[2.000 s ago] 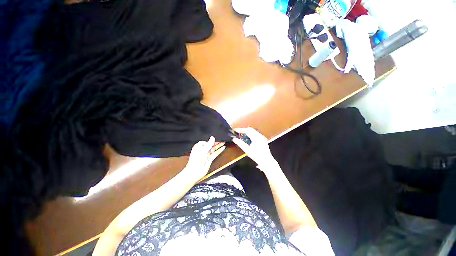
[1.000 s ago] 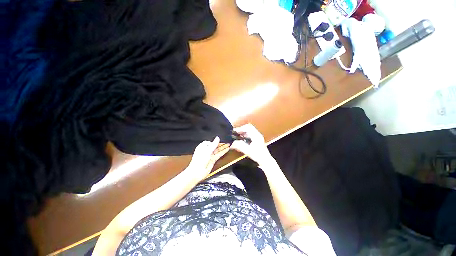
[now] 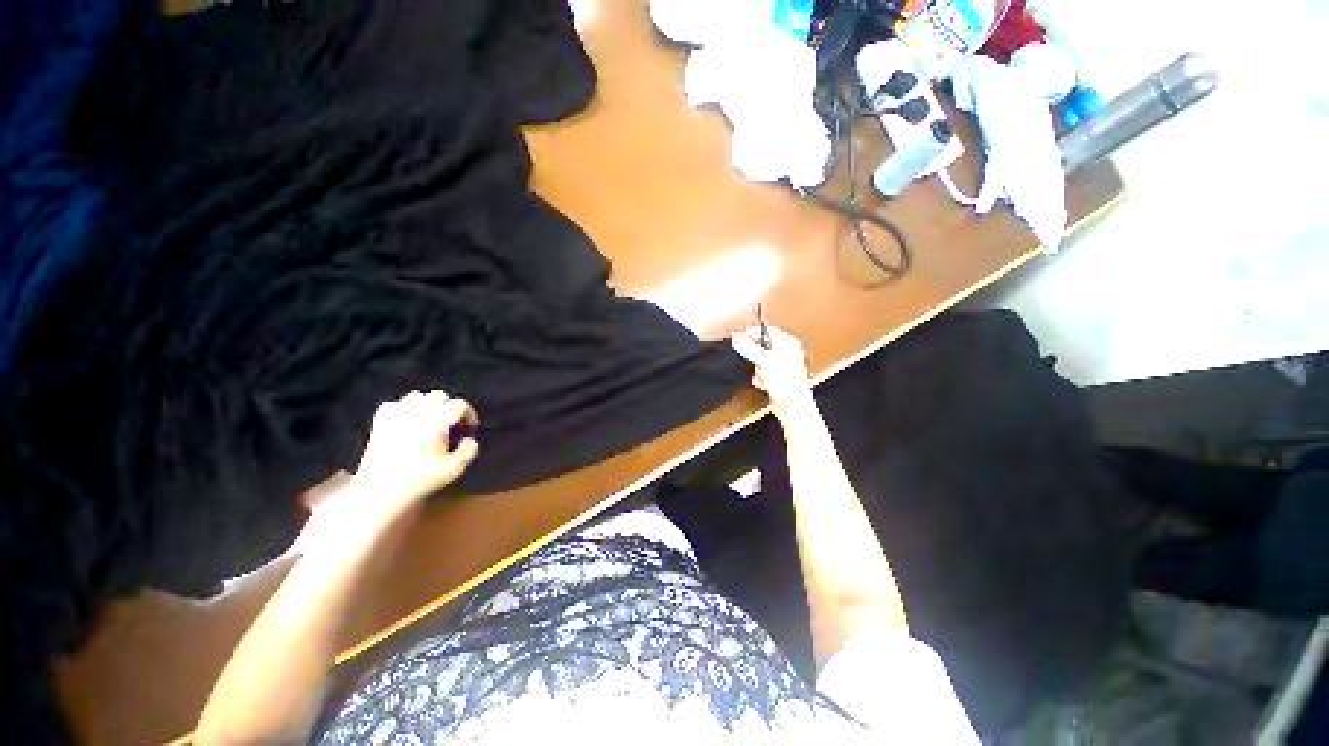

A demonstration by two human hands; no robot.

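Note:
A black dress [image 3: 583, 372] lies spread over the table, its near part drawn out to a narrow end at the right. My right hand [image 3: 773, 357] is closed at that end, near the table's edge. A small dark pointed tool, likely thread snips [image 3: 761, 327], sticks up from my right hand. My left hand [image 3: 420, 442] is closed on the dress's near edge, further left, with a fold of cloth between thumb and fingers.
The orange-brown table [image 3: 641, 204] has a yellowish edge. White cloth [image 3: 761, 110], a black cable [image 3: 882, 245], a power strip [image 3: 911, 110] and a grey cylinder [image 3: 1144, 114] lie at the upper right. Blue cloth [image 3: 44, 204] is at far left. A dark cloth heap [image 3: 962, 496] sits below the table.
My left hand has moved left along the dress, away from my right hand. My right hand has moved slightly up and right. The dress's near part is now stretched between them.

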